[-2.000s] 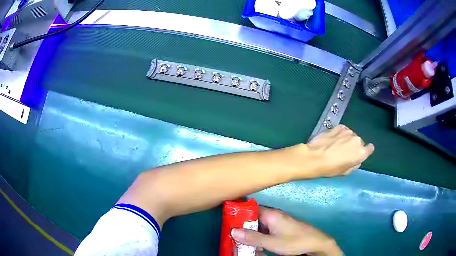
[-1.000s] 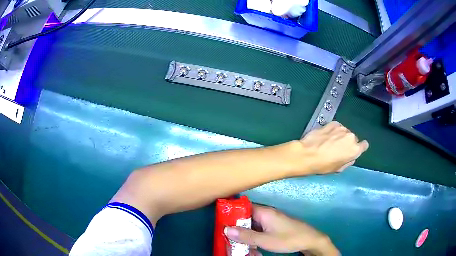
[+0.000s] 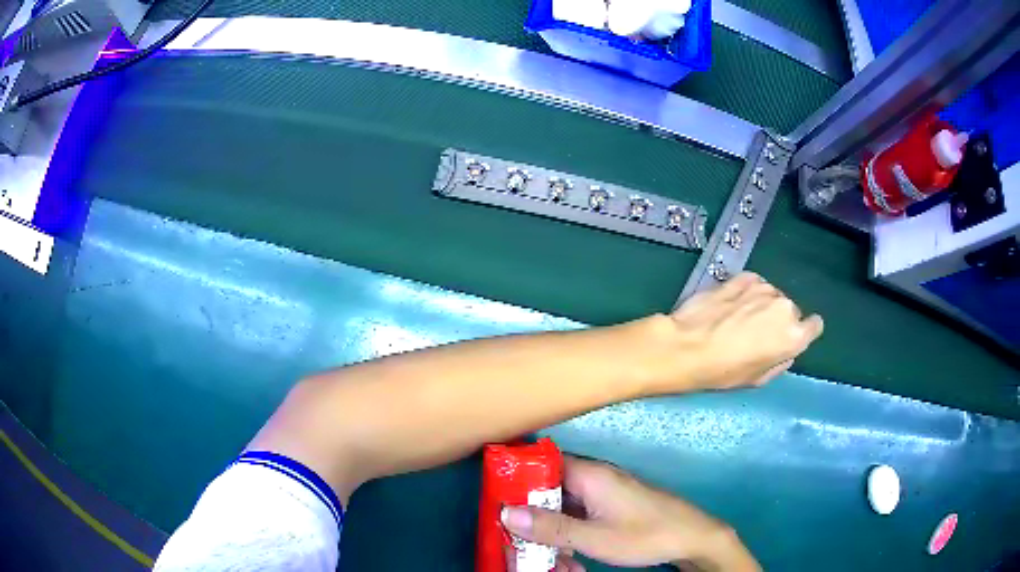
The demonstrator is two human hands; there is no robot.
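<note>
My left arm reaches across to the right. My left hand (image 3: 747, 333) is curled, palm down, at the near end of a slanted grey fixture bar (image 3: 738, 216). The hand and wrist hide that end and the fingertips, so its grip cannot be told. Several shiny small parts show along this bar. A second grey fixture bar (image 3: 576, 201) with a row of small parts lies to its left, its right end close to or touching the slanted bar. My right hand (image 3: 615, 523) holds a red glue bottle (image 3: 517, 497) below my left forearm, thumb on its white label. The bottle's lower end is cut off by the frame.
A blue bin (image 3: 626, 54) with white lumps is at the back. A frame post (image 3: 884, 84) and another red bottle (image 3: 912, 170) stand at right. A white disc (image 3: 884, 489) and a pink-red disc (image 3: 943, 534) lie at lower right. A machine (image 3: 67, 145) with purple glow is at left.
The second fixture bar has moved right along the green surface, up to the slanted bar. The slanted bar and both hands hold nearly the same pose; the view has shifted slightly.
</note>
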